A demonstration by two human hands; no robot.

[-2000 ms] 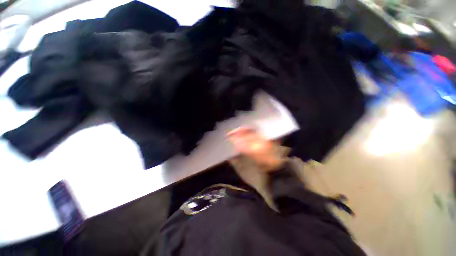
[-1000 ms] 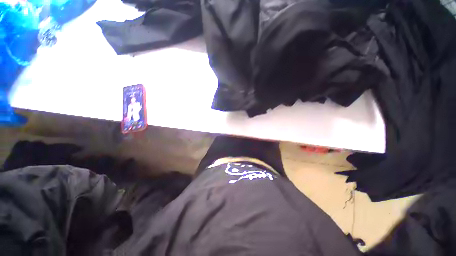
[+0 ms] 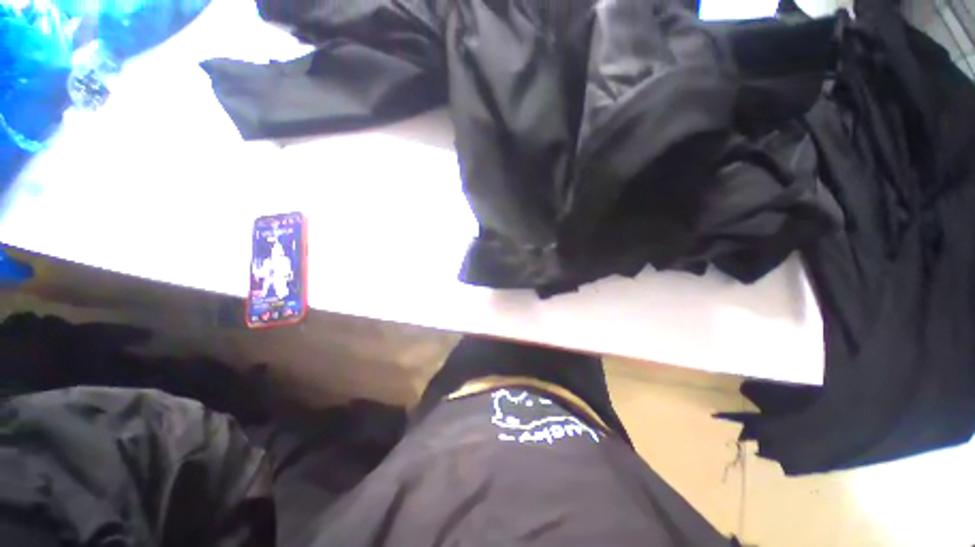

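Note:
A black garment (image 3: pixel 641 139) lies crumpled on the white table (image 3: pixel 364 203), its lower edge jagged near the front of the table. A flat black sleeve or leg part (image 3: pixel 331 91) points left. More black cloth (image 3: pixel 898 256) hangs over the right table edge, with loose threads below its jagged end. A smartphone (image 3: pixel 277 269) with a red edge and lit screen lies at the table's front edge on the left. Neither of my hands shows; dark sleeve-like cloth at the lower left ends without a visible hand.
Shiny blue plastic (image 3: pixel 53 64) lies at the upper left. A dark crumpled heap (image 3: pixel 96 358) is below table level on the left. My black top (image 3: pixel 513 481) with white lettering is at the bottom centre. Pale tiled floor (image 3: pixel 684 449) shows at the lower right.
Two seconds ago a blurred hand was in view at the table's front edge; now it is out of view. The view has swung left and steadied, and the table sits slightly lower than one second ago.

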